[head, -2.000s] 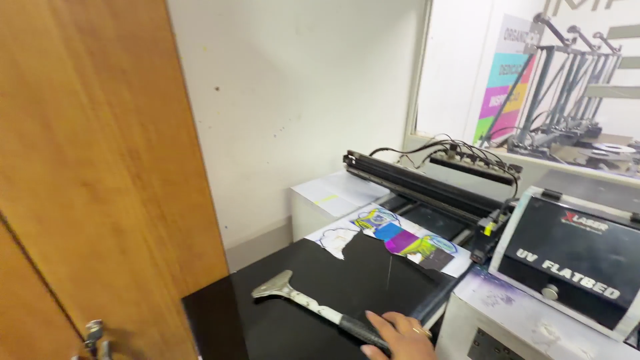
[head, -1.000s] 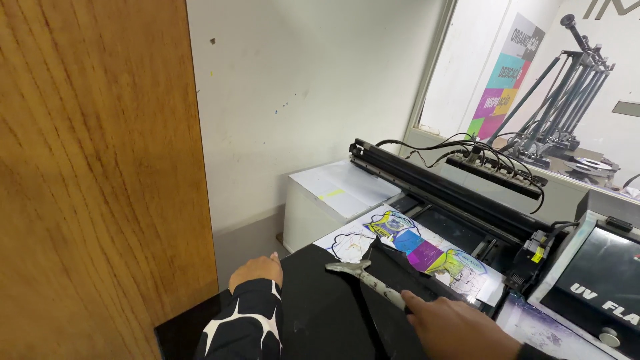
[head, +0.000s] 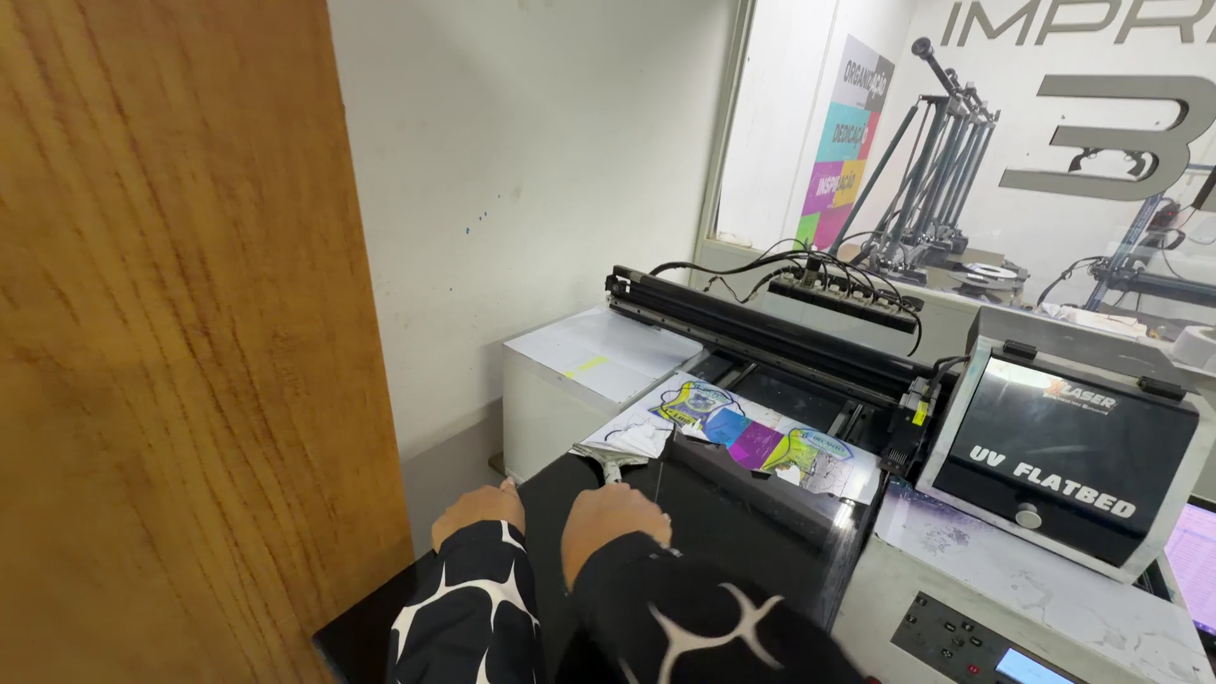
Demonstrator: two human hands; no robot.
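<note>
My right hand [head: 616,524] is closed around the handle of a scraper [head: 613,464], whose wide head meets the near left edge of a torn printed sheet [head: 638,439]. The sheet, with coloured patches and outlined drawings, covers the far part of a glossy black panel [head: 731,551]. To the left, my left hand [head: 481,511] lies at the panel's left edge; its fingers are mostly hidden, so its grip does not show. Both sleeves are black with white lines.
A wooden door or panel [head: 190,361] stands close on the left. The printer's black gantry [head: 760,323] crosses behind the sheet, beside a white housing [head: 589,366]. At right stands the UV flatbed printer's dark cover [head: 1064,437], above a control panel [head: 969,646].
My left hand has come into view since two seconds ago. My right hand has moved the scraper from the bare black panel to the printed sheet's edge.
</note>
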